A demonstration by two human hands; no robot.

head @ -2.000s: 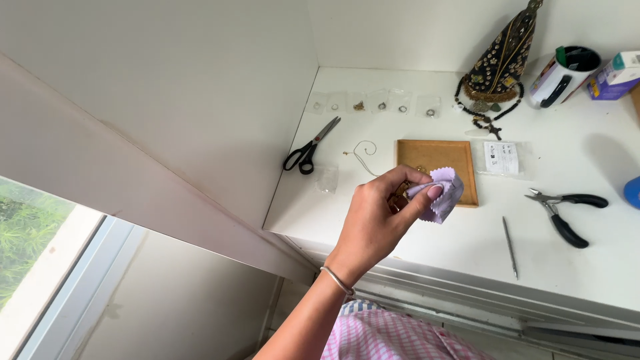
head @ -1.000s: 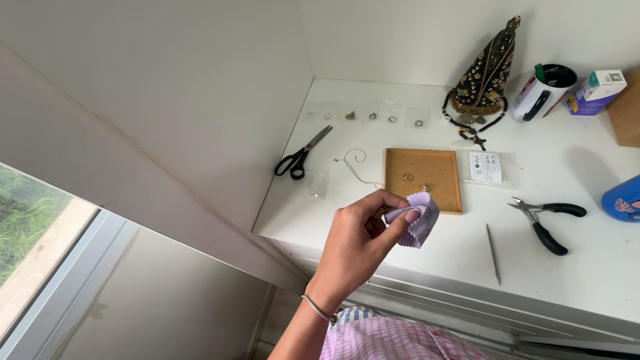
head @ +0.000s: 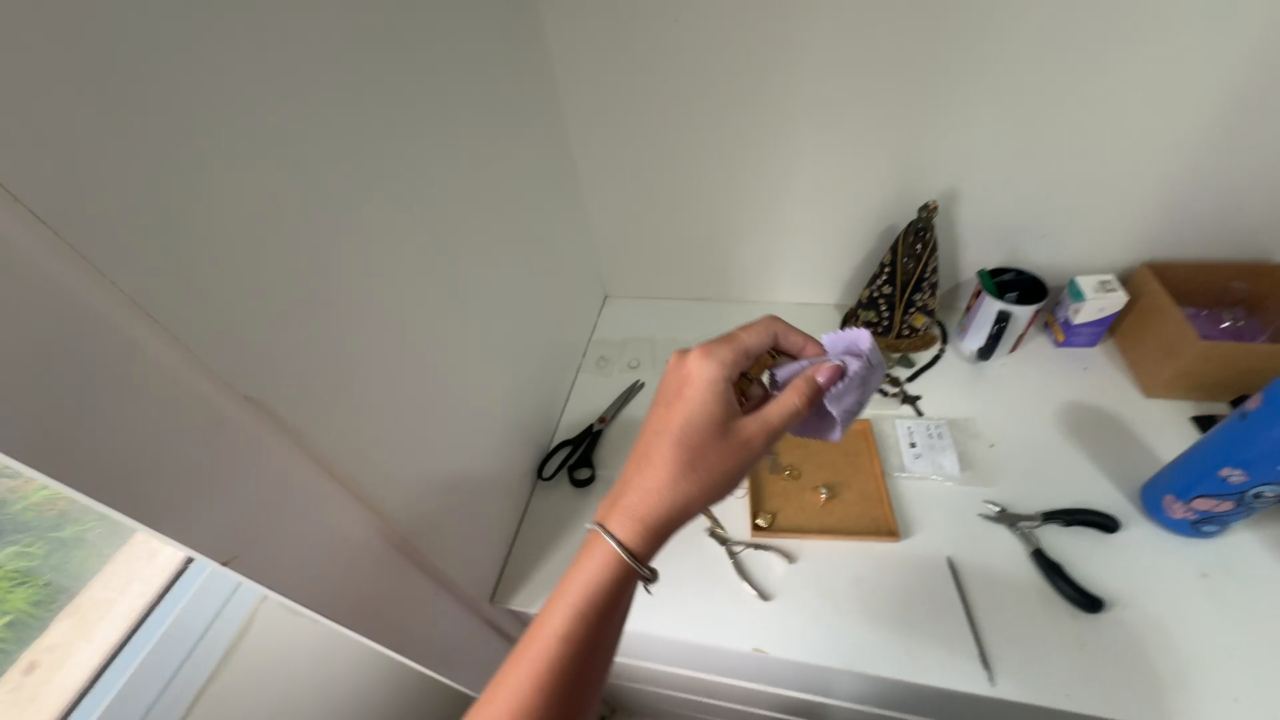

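Note:
My left hand [head: 715, 410], with a silver bangle [head: 622, 555] at the wrist, pinches a folded lilac cloth with a zigzag edge [head: 850, 385] between thumb and fingers. Something gold-coloured shows partly behind the fingers; what it is cannot be told. Hand and cloth are raised above a shallow tan tray [head: 860, 500], which holds a few small pieces of jewellery, one a ring with a pale stone [head: 824, 493]. Just below the hand, metal nippers [head: 745, 555] lie on the white surface. My right hand is out of view.
Black-handled scissors [head: 590, 440] lie left. Right of the tray are a labelled plastic packet [head: 928, 450], a thin metal tool [head: 970, 620], black-handled cutters [head: 1050, 545] and a blue bottle [head: 1215, 470]. Behind stand a robed figurine [head: 905, 280], a mug [head: 1003, 315], a small box [head: 1088, 310] and a cardboard box [head: 1160, 340].
The view has shifted, with more of the right side in sight. My left hand still grips the cloth and now hides the chain and several small packets at the back. The nippers have come into sight.

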